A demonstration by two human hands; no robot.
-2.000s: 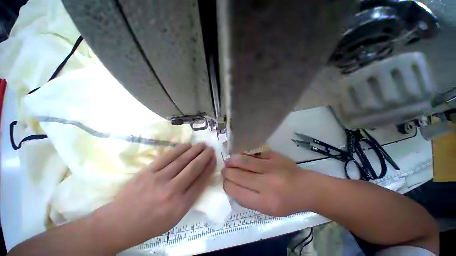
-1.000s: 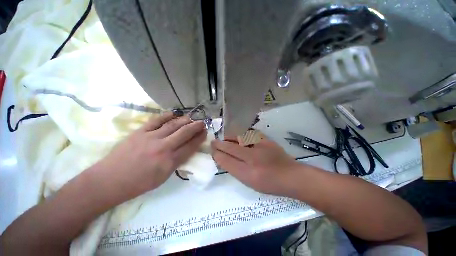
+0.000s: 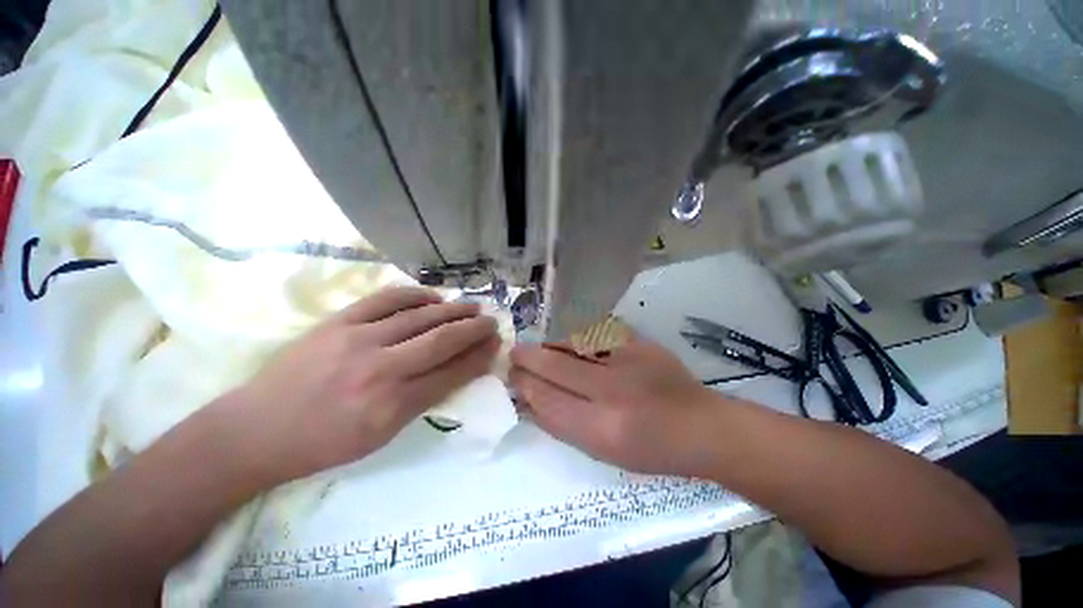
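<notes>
The pale yellow fabric (image 3: 178,321) lies bunched left of the needle, with a grey strip and a thin black cord on it. My left hand (image 3: 380,368) lies flat over the fabric, fingertips just in front of the presser foot (image 3: 505,291). My right hand (image 3: 606,398) has its fingers together at the fabric's right edge, beside the brass-coloured knurled knob (image 3: 599,336). Its fingertips pinch the edge near the needle. The sewing machine head (image 3: 404,131) fills the top middle and hides part of the needle area.
Black-handled shears (image 3: 846,362) and a white pen (image 3: 846,291) lie right of the needle. The white tension dial (image 3: 841,196) stands out at upper right. A ruler scale (image 3: 475,534) runs along the front table edge. A red item (image 3: 7,196) is at the left edge.
Since two seconds ago, both hands and the cloth edge between them have moved closer to the presser foot. The view has also shifted. In the last second the hands have barely moved.
</notes>
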